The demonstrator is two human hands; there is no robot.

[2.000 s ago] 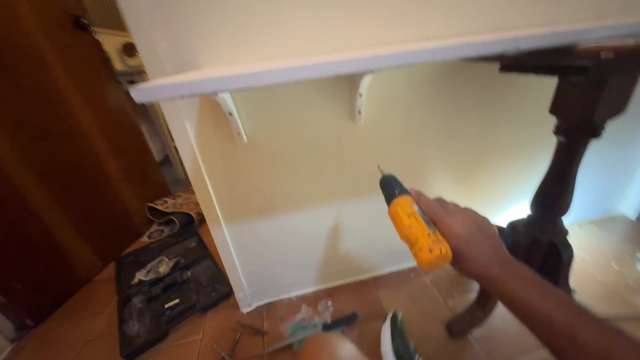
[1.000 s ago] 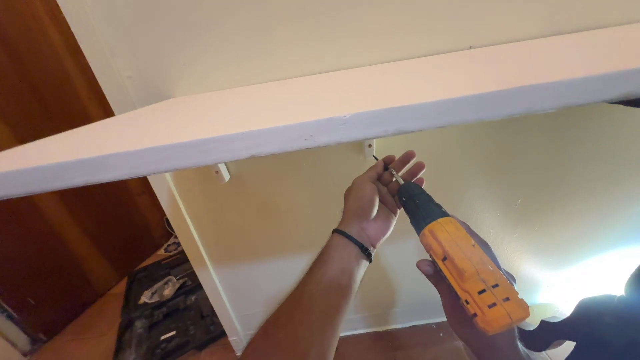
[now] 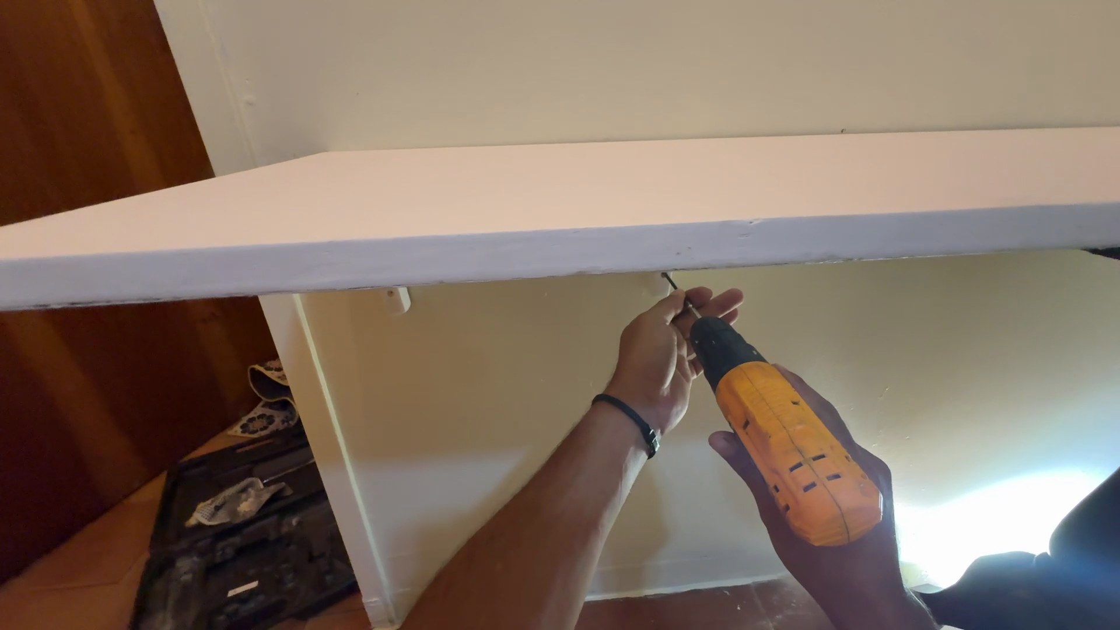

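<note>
An orange and black cordless drill [image 3: 792,437] points up and to the left, with my right hand [image 3: 840,490] wrapped around its grip beneath the body. My left hand [image 3: 661,350], with a dark band at the wrist, pinches around the bit in front of the chuck. A dark screw [image 3: 669,281] seems to sit at the bit's end, close to the white shelf bracket [image 3: 658,284] under the shelf; whether it touches is unclear. The white shelf [image 3: 525,249] runs across the view above both hands. Another white bracket [image 3: 399,299] shows further left.
An open black tool case [image 3: 262,551] lies on the tiled floor at the lower left, with a plastic bag [image 3: 236,501] in it. Patterned fabric [image 3: 267,416] lies behind it. A brown wooden door [image 3: 79,96] stands left. Dark furniture [image 3: 1015,586] is at the lower right.
Two seconds ago only my right hand with the drill showed, well below the shelf. The drill has since risen to the bracket, and my left hand has joined at the bit. The view has shifted closer.
</note>
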